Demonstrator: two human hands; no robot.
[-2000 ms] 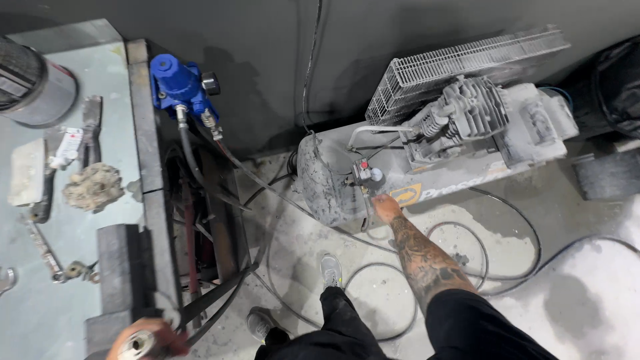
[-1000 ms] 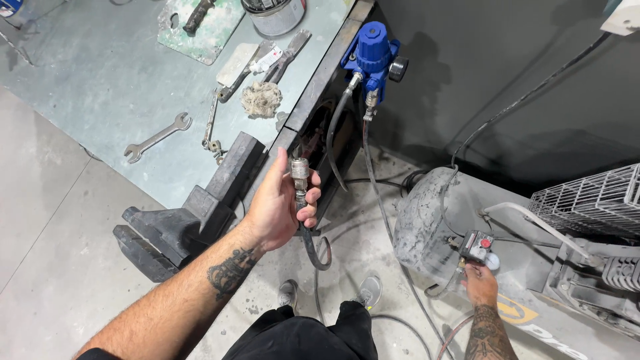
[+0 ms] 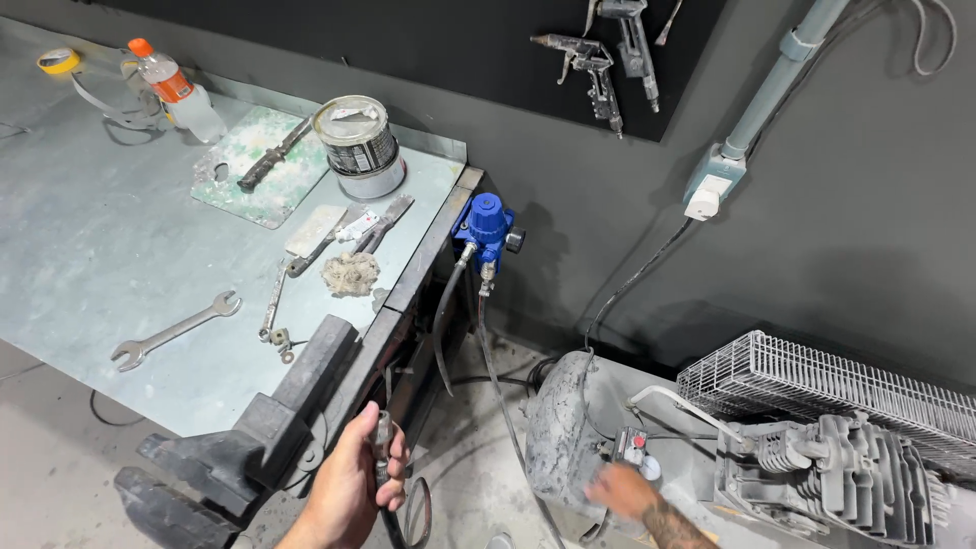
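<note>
My left hand (image 3: 354, 473) is closed around a metal air hose coupling (image 3: 383, 438), just right of the bench vise (image 3: 259, 435); a dark hose hangs below it. My right hand (image 3: 621, 488) is at the air compressor tank (image 3: 560, 427), beside the pressure switch with a red knob (image 3: 631, 444) and a round gauge (image 3: 650, 467). Its fingers are blurred, so whether they grip anything is unclear. The blue air regulator (image 3: 488, 221) is mounted at the bench's corner, with two hoses hanging from it. The compressor's finned pump (image 3: 854, 480) lies to the right.
On the metal bench (image 3: 69, 252) lie an open-end wrench (image 3: 175, 332), a putty knife (image 3: 389, 221), a wad of fibre (image 3: 351, 274), a can (image 3: 358, 145), a knife (image 3: 274, 156) and a bottle (image 3: 179, 91). A wire guard (image 3: 831, 389) and a plugged-in socket (image 3: 715, 179) are at right.
The view has swung widely toward the bench and wall. My left hand, low at the bench's edge two seconds ago, came up with the coupling and still holds it. My right hand stays by the pressure switch.
</note>
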